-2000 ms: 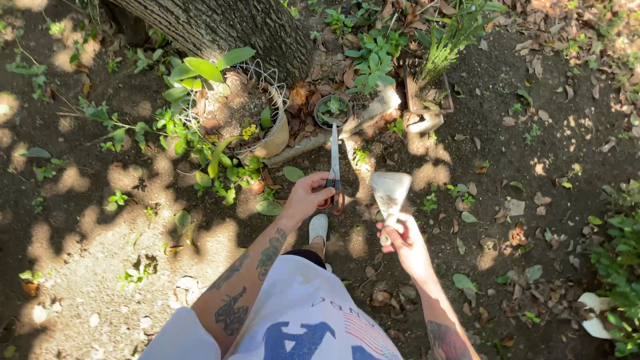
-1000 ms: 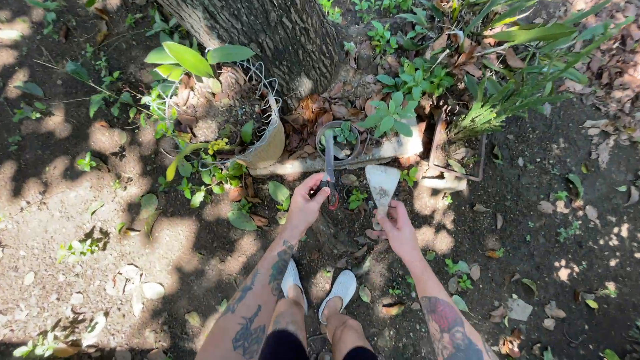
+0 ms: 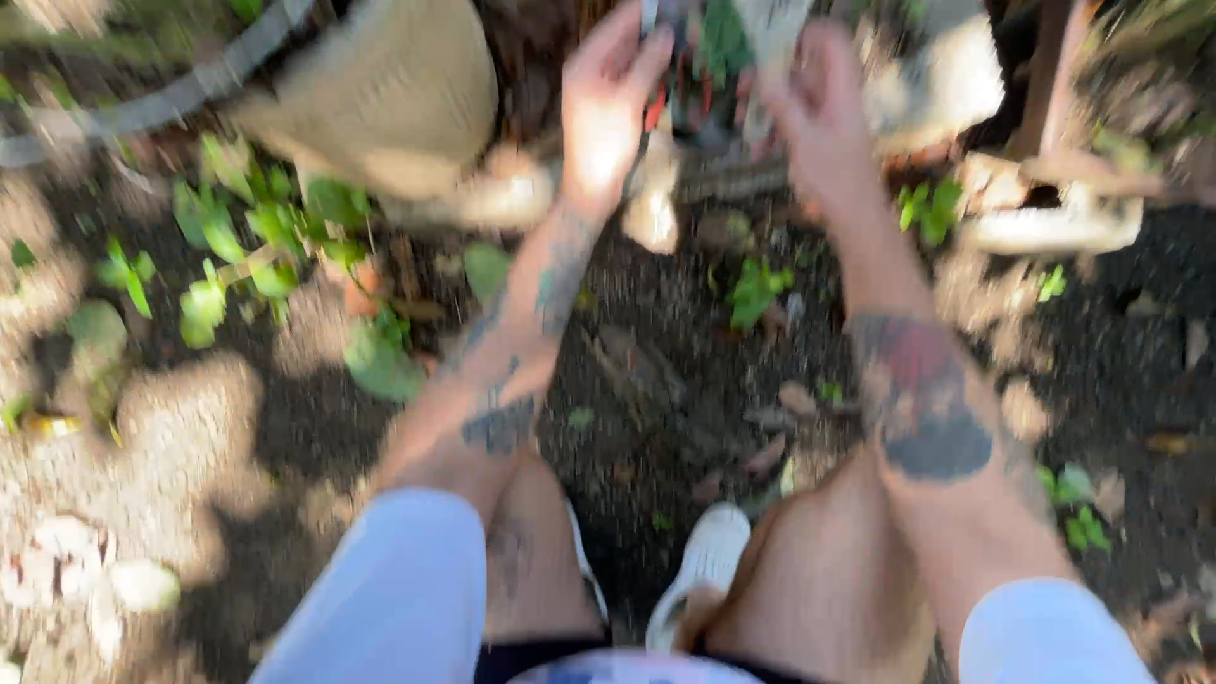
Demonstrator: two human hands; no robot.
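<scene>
Motion blurs the view. Near the top edge, my left hand point(image 3: 613, 90) grips scissors point(image 3: 655, 104) with red on the handle; the blade runs out of the frame. Just to the right, my right hand point(image 3: 826, 114) holds a pale, flat, wedge-shaped scraper-like tool point(image 3: 774, 28), its wide end cut off by the top edge. Green leaves point(image 3: 722, 43) show between the hands, over what seems to be a small pot, mostly hidden.
A large tan pot point(image 3: 399, 95) stands at upper left beside a curved grey rim or hoop point(image 3: 199, 85). Pale stone edging point(image 3: 936, 81) and a whitish block point(image 3: 1054, 223) lie at upper right. Low green plants point(image 3: 275, 228) grow left; my shoe point(image 3: 708, 560) is below.
The view has come much closer to the ground and the pots. Both hands have moved to beside the small pot's plant, still holding the scissors and the pale tool.
</scene>
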